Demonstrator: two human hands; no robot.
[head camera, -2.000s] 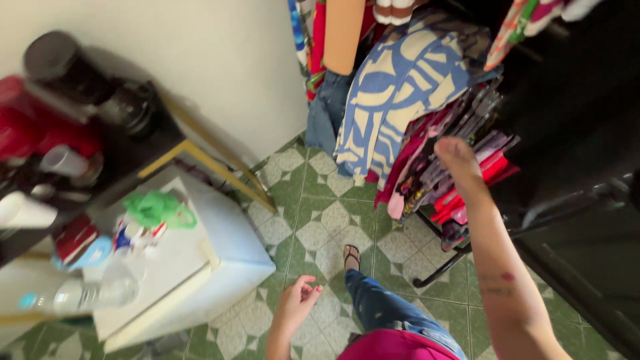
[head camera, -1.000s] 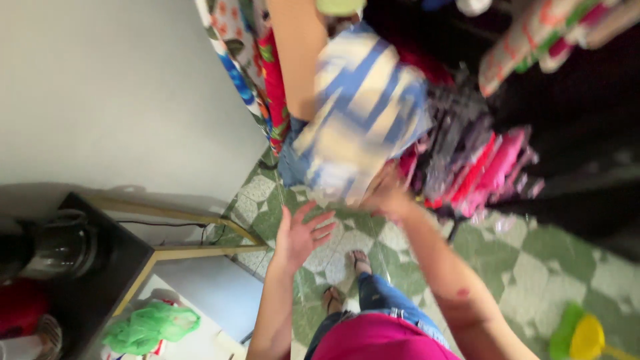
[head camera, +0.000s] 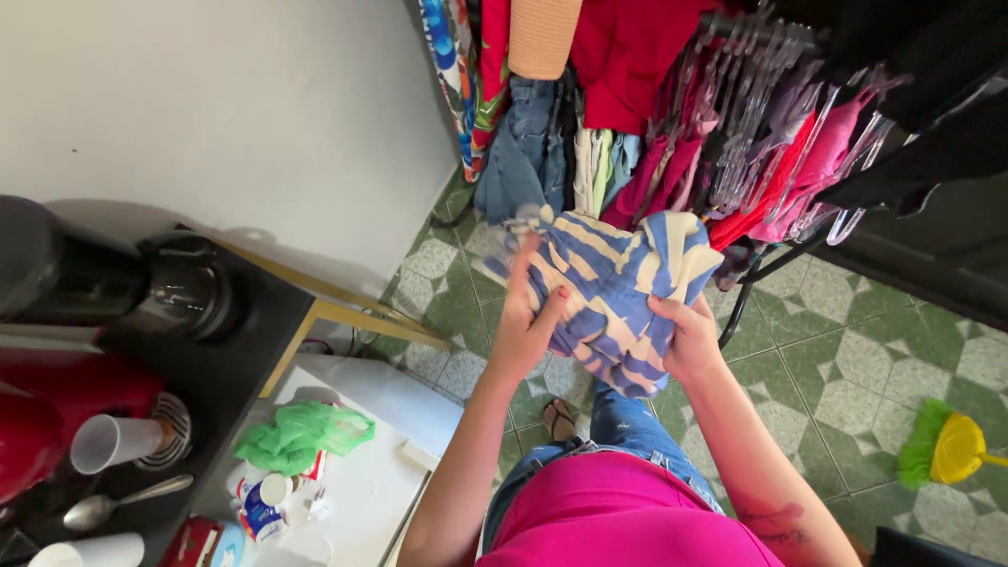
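Observation:
A bunched blue-and-cream patterned garment (head camera: 606, 291) is held in front of my body, above the tiled floor. My left hand (head camera: 524, 315) grips its left side, thumb on top and fingers partly blurred. On its right side my right hand (head camera: 687, 331) holds the cloth, thumb over the front and the other fingers hidden behind. Just beyond the garment hang denim pieces (head camera: 520, 150), a red cloth (head camera: 630, 63) and many clear plastic hangers (head camera: 748, 118) with pink and red clothes.
At left, a black table (head camera: 236, 346) carries a coffee maker (head camera: 189, 283), a plastic cup (head camera: 118, 442) and a spoon (head camera: 126, 502). A low white surface (head camera: 370, 488) bears a green plastic bag (head camera: 303, 433). A yellow and green broom (head camera: 949, 445) lies at right.
The patterned garment hung among the clothes two seconds ago; now it is bunched between both hands, lower and nearer my body. My left hand, open and empty before, has closed on it.

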